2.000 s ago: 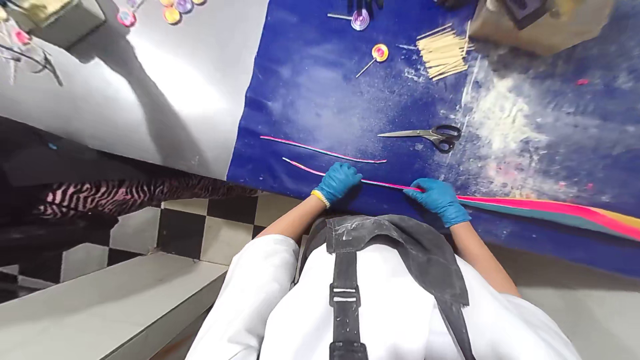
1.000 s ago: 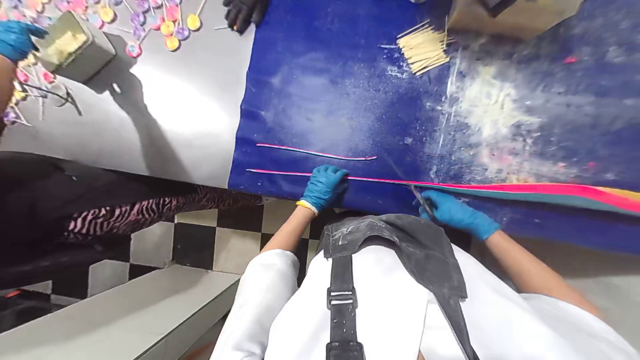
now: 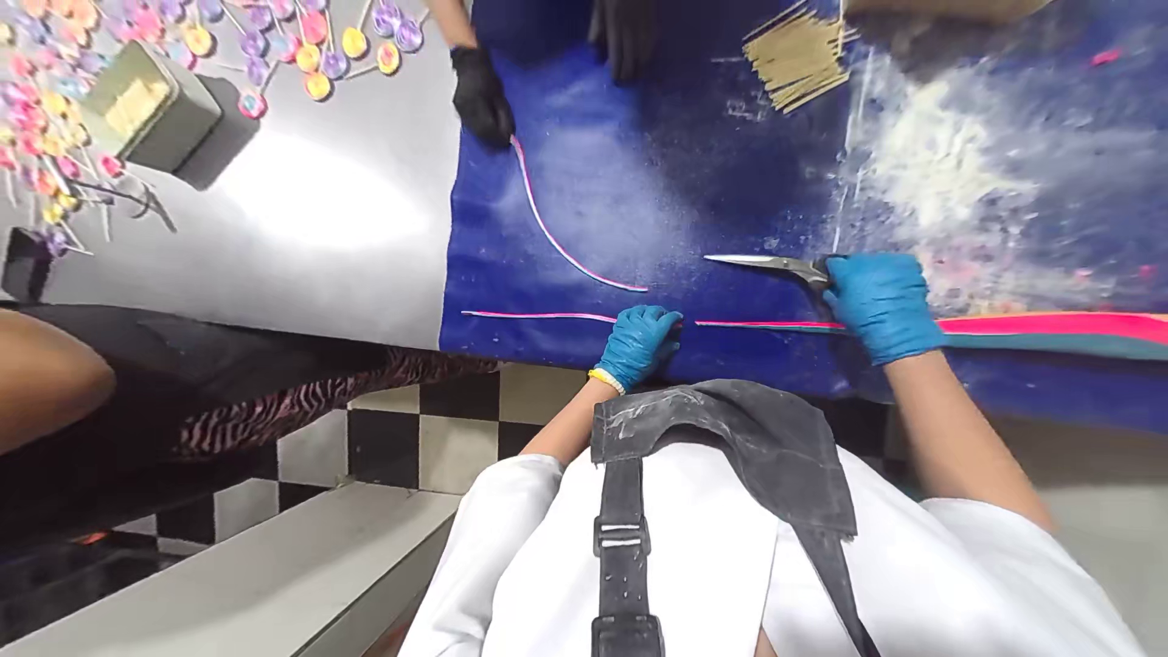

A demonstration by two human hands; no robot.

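My left hand [image 3: 641, 345], in a blue glove, rests on a thin pink candy strand [image 3: 547, 316] near the table's front edge. To its right, past a gap, starts the tapered end of a wide pink, orange and teal candy strip [image 3: 1049, 327]. My right hand [image 3: 883, 306], also blue-gloved, holds metal scissors [image 3: 757, 262] at their handles, blades pointing left, and lies over part of the strip. Farther back, another thin pink and white strand [image 3: 552, 239] curves across the blue mat [image 3: 693, 192], its far end at a co-worker's black-gloved hand [image 3: 484, 99].
A bundle of wooden sticks [image 3: 798, 59] lies at the back. White powder [image 3: 949, 164] is spread on the mat at right. Many colourful lollipops [image 3: 315, 57] and a grey container [image 3: 151, 108] stand at the back left. A second black glove [image 3: 623, 36] shows at the top.
The scissors, lying on the mat two seconds ago, are now in my right hand. The long strand has parted between my hands. A black-gloved hand has come to the other strand, which has changed from straight to curved.
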